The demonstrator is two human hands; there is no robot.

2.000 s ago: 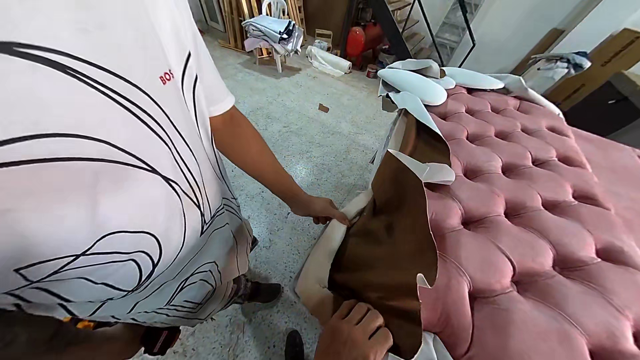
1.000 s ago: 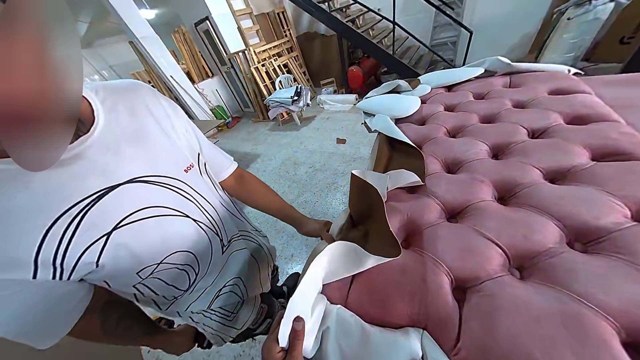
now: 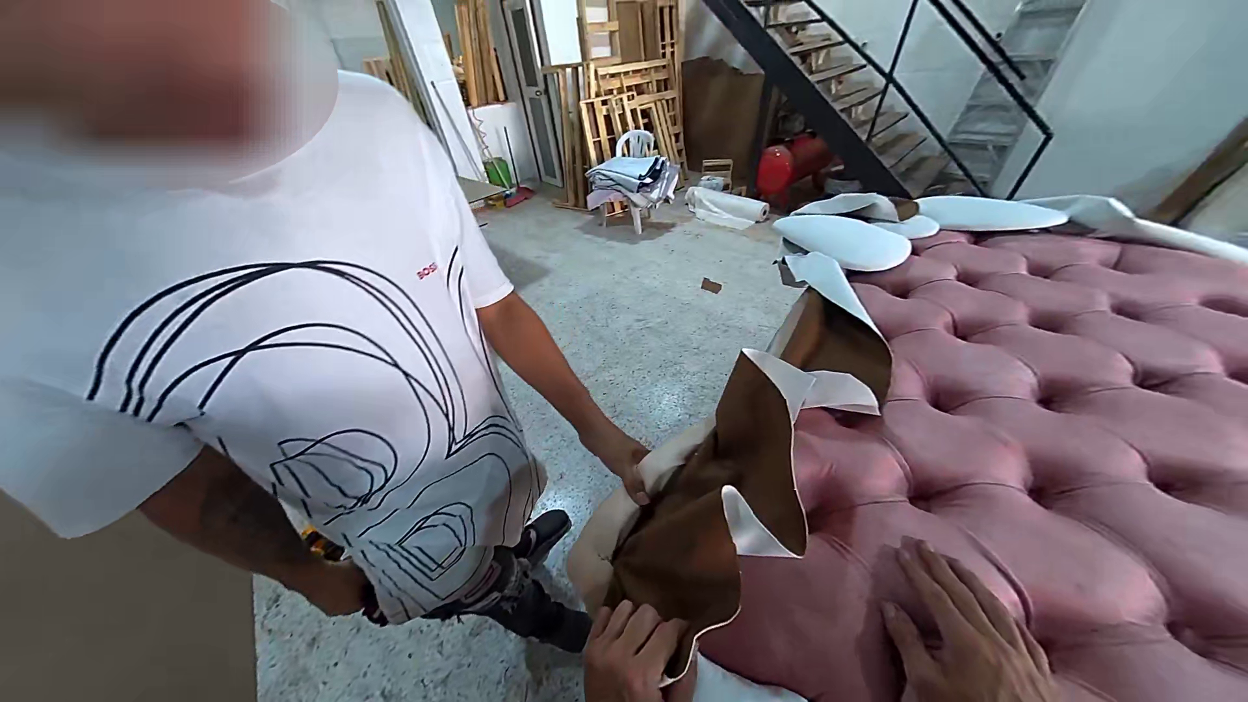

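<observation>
A pink deep-buttoned upholstered panel [image 3: 975, 409] fills the right side of the head view. Brown-backed fabric [image 3: 682, 556] with white edges is folded over along the panel's left border. Low in the middle, my left hand [image 3: 632, 648] grips the near end of this fabric with curled fingers. My right hand [image 3: 960, 629] rests flat on the pink tufted surface, fingers apart, holding nothing. Beyond my left hand, a co-worker's hand [image 3: 624, 463] touches the pale padded edge [image 3: 595, 546] beside the brown fabric.
The co-worker in a white patterned T-shirt [image 3: 322, 341] stands close at the left. White oval pieces [image 3: 843, 242] lie at the panel's far edge. Behind are a plastic chair with folded fabric [image 3: 634, 180], a roll [image 3: 726, 208], wooden frames [image 3: 634, 107], a red tank [image 3: 777, 171] and a staircase [image 3: 829, 78].
My right hand now shows on the pink surface. The near part of the fabric, earlier showing a white side one second ago, now shows its brown side by my left hand.
</observation>
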